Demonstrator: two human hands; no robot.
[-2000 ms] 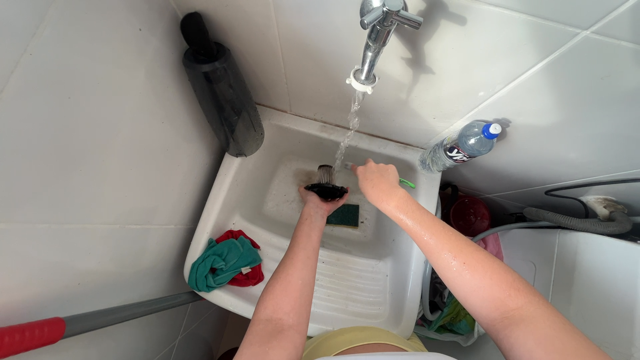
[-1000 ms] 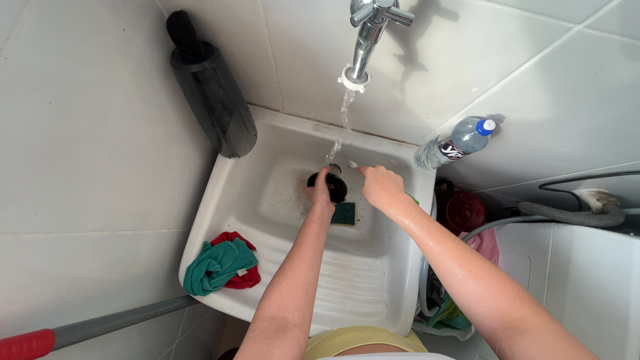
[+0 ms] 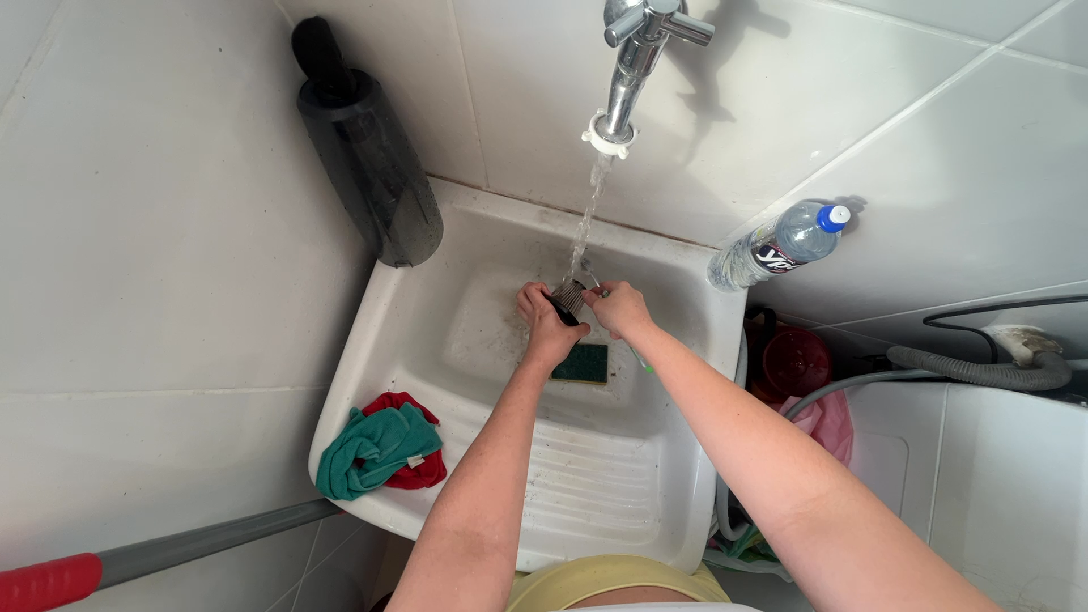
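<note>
My left hand (image 3: pixel 551 327) holds a pleated filter with a black rim (image 3: pixel 568 299) under the running water in the white laundry sink (image 3: pixel 620 467). My right hand (image 3: pixel 620 309) grips a small brush with a green-and-clear handle (image 3: pixel 639 359), probably a toothbrush; its head is close to the filter's pleats. Water falls from the chrome faucet (image 3: pixel 627 81), which has a white ring at its mouth. Below the hands, a green scouring sponge (image 3: pixel 581 364) lies on the basin floor.
A dark translucent plastic container (image 3: pixel 370 170) leans in the left corner. Green (image 3: pixel 374 450) and red cloths (image 3: pixel 425 467) lie on the sink's left edge. A plastic bottle (image 3: pixel 778 246) stands on the right rim. A grey pole with a red grip (image 3: pixel 51 582) crosses lower left.
My left hand has turned the filter, so its pleated side now shows beside the brush; a second ago its dark round end faced up.
</note>
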